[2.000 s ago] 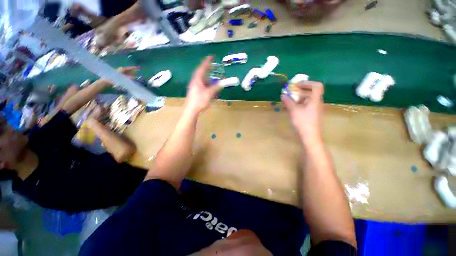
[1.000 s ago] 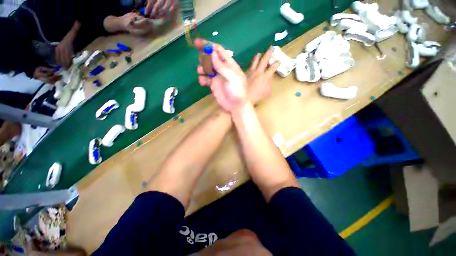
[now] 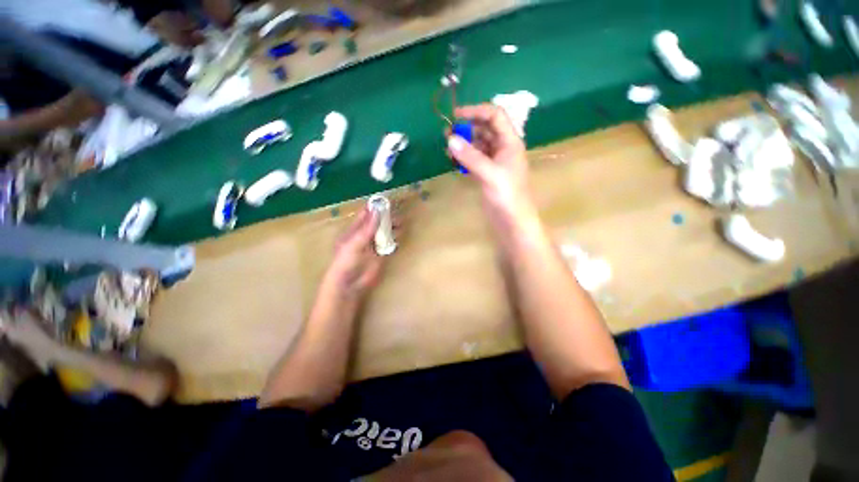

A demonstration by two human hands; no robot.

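Note:
My left hand [image 3: 360,252] holds a white housing shell [image 3: 383,226] upright over the cardboard-covered bench; which side of the shell faces me is hard to tell. My right hand [image 3: 490,155] holds a blue battery [image 3: 463,143] between thumb and fingers near the belt's front edge. Thin reddish-yellow lead wires [image 3: 439,105] rise from the battery to a small dark circuit board [image 3: 455,62] over the belt. The hands are apart, and the battery is outside the shell. The board is blurred.
The green conveyor belt [image 3: 584,80] carries several filled housings [image 3: 308,168] at left and white shells [image 3: 675,56] at right. A shell pile [image 3: 744,169] lies on the bench [image 3: 452,273] at right. A grey metal bar [image 3: 85,247] juts in from the left. Another person's arm [image 3: 94,362] is at lower left.
The view has turned. My left hand has come back from the shell pile at right and now holds a shell. My right hand still holds the battery; the hands are now uncrossed.

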